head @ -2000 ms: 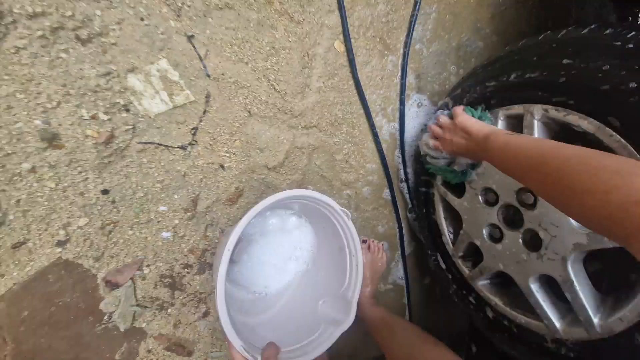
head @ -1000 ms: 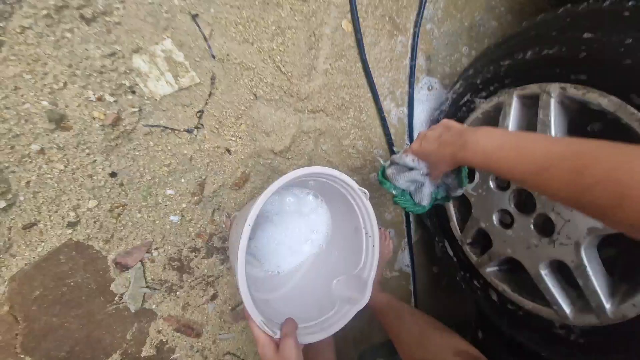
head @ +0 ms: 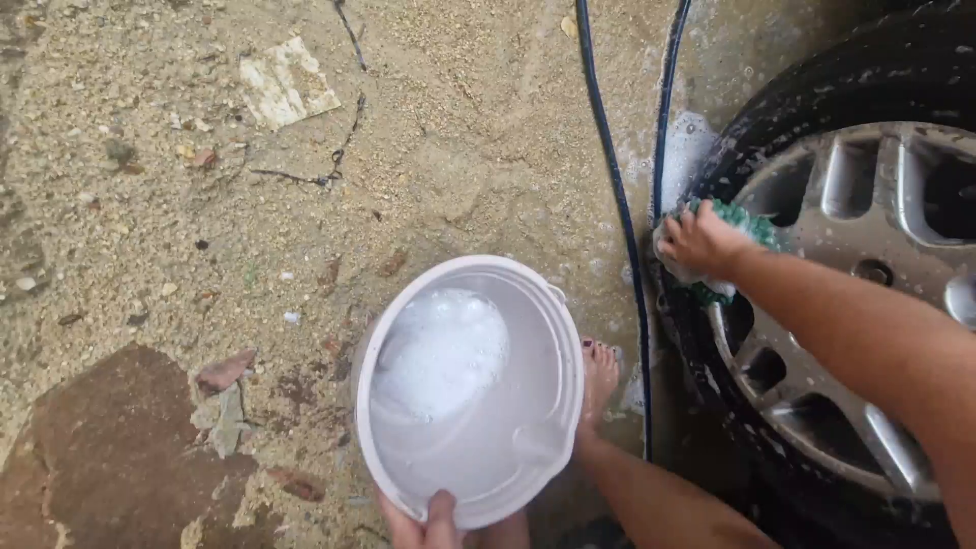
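Note:
My left hand (head: 428, 524) grips the near rim of a pale plastic bucket (head: 526, 396), its thumb over the edge. White suds (head: 450, 354) float on the liquid inside the tilted bucket. At the right, my right hand (head: 703, 240) presses a soapy green and white wash sponge (head: 751, 225) against the edge of a silver alloy wheel rim (head: 827, 252), where it meets the black tyre (head: 770, 114). Foam spots the tyre and part of the rim. The fingers partly cover the sponge.
Two lengths of dark hose (head: 614, 171) run over the wet, sandy ground between bucket and wheel. A bare foot (head: 600, 377) stands right of the bucket. A flat brown stone (head: 114, 450) lies lower left, a pale tile-like scrap (head: 286, 84) upper left. Suds (head: 686, 152) lie beside the tyre.
My right hand has moved with the sponge from the hose beside the tyre back onto the wheel's edge. My left hand still holds the bucket.

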